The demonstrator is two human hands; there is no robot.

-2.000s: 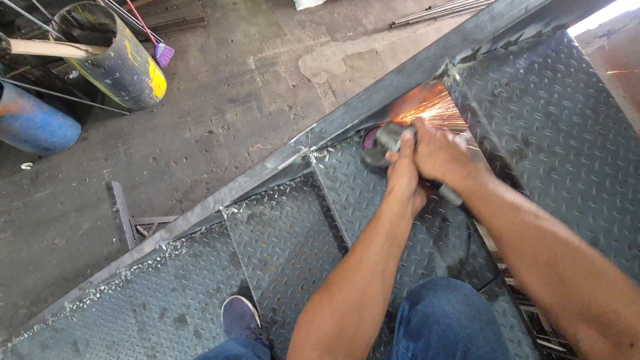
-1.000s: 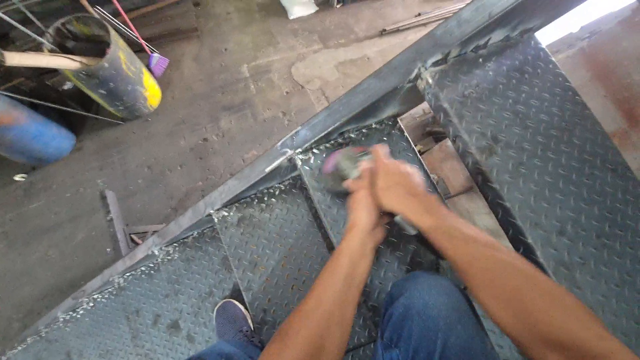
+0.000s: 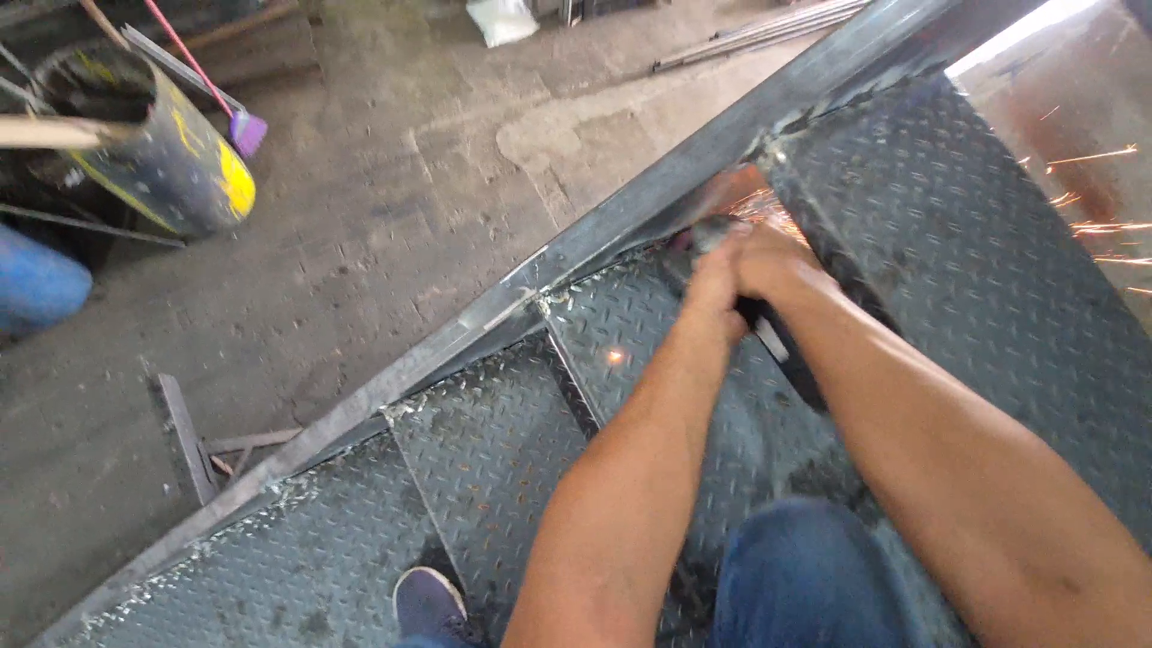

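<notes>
Both my hands grip an angle grinder (image 3: 783,351), its dark body running back under my right forearm. My left hand (image 3: 717,283) is closed around the head end, and my right hand (image 3: 774,256) lies against it on the right. The grinder's disc, partly hidden and blurred, is at the seam where a checker-plate stair tread (image 3: 630,315) meets the long steel stringer (image 3: 576,243). Orange sparks (image 3: 765,209) fly beyond my hands, and more streak past the upper tread (image 3: 945,198) at the right.
Lower treads (image 3: 495,441) step down to the left, with my shoe (image 3: 429,603) on one. Past the stringer, on the floor, are a black and yellow drum (image 3: 193,171), a blue drum (image 3: 40,279), a purple broom (image 3: 247,133), metal bars (image 3: 765,36) and a steel offcut (image 3: 186,441).
Sparks show again, after none were visible one second ago. My hands and the grinder have moved from over the tread up to its seam with the stringer, near the gap.
</notes>
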